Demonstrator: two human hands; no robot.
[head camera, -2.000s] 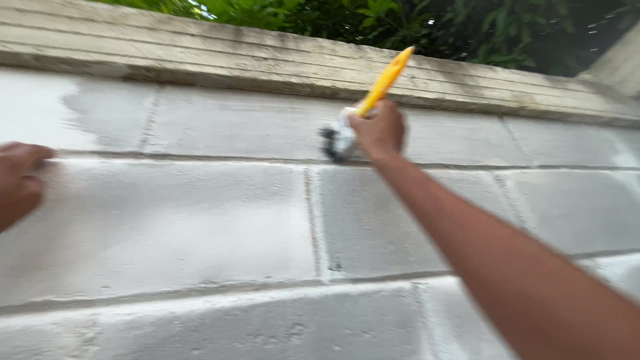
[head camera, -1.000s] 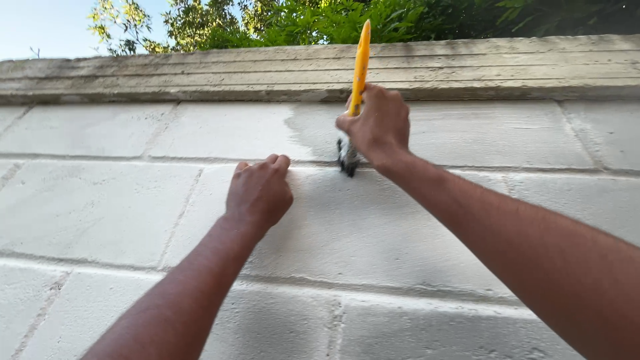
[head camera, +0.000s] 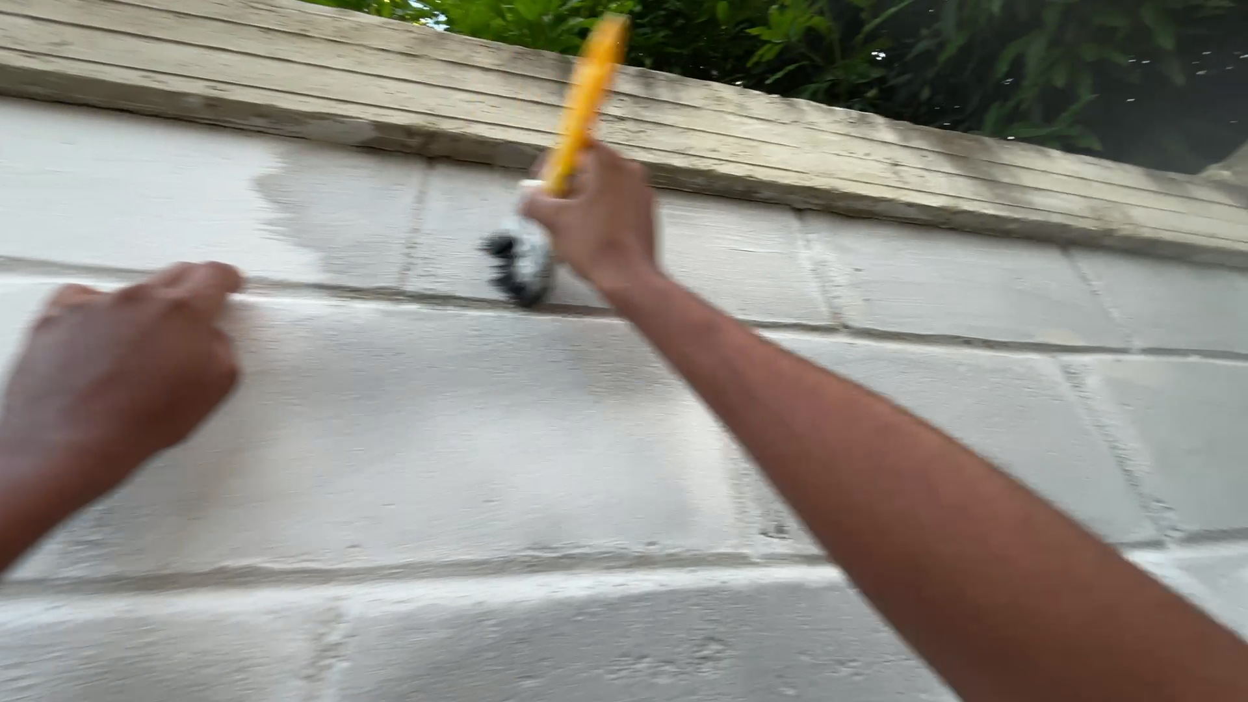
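Note:
My right hand (head camera: 604, 210) grips a paintbrush (head camera: 585, 97) by its yellow handle, which points up. The brush's paint-coated lower end, with dark bristles (head camera: 519, 268), is at the upper course of a block wall (head camera: 487, 439), by the horizontal joint. At the left, my left hand (head camera: 136, 361) is near the same joint with its fingers curled; whether it holds anything is not visible. Wet-looking white paint (head camera: 146, 195) covers the upper block at the left, with a ragged edge against a greyer patch (head camera: 341, 210).
A grooved concrete coping (head camera: 731, 127) runs along the wall's top, just above the upper course. Green foliage (head camera: 809, 49) hangs behind it. Recessed mortar joints (head camera: 419, 573) cross the wall.
My hands are farther apart than one second ago, when the left was close beside the brush. The view has shifted and tilted. The brush remains in my right hand.

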